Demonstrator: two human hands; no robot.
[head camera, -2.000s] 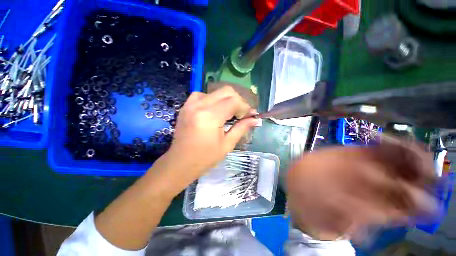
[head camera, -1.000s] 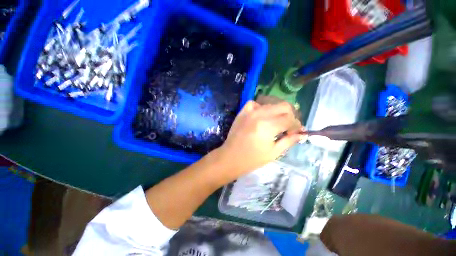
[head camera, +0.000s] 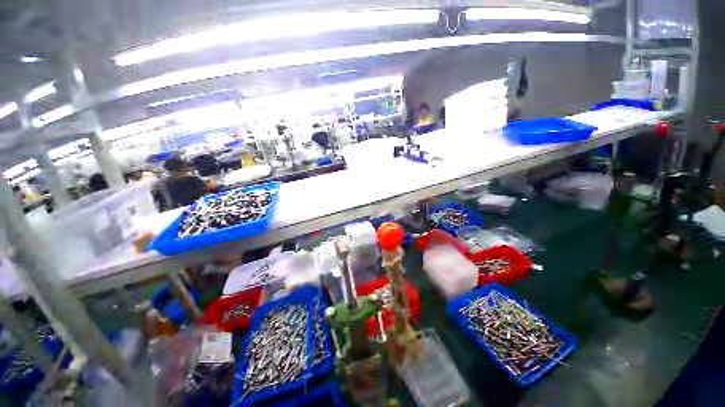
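Neither of my hands shows. The green bench press (head camera: 354, 322) stands low in the middle, with a round red-orange knob (head camera: 390, 235) beside it on top. A blue tray (head camera: 238, 374) of metal stemmed parts (head camera: 278, 342) stands left of the press. A small blue tray (head camera: 455, 306) of metal parts (head camera: 513, 332) is to its right. A long clear tub (head camera: 433, 370) lies just right of the press base, partly cut off by the lower edge. The ring bin and the press tip cannot be made out.
A raised white shelf (head camera: 362, 199) crosses behind the bench, bearing a blue tray of parts (head camera: 226, 213) and another blue tray (head camera: 548, 130). Red bins (head camera: 505, 265) stand behind the press. A second press (head camera: 624, 290) is at right. People (head camera: 184, 184) sit beyond the shelf.
The view has swung up from the close work to the shelf and room. Both arms, seen earlier at the press and to its right, have left the picture.
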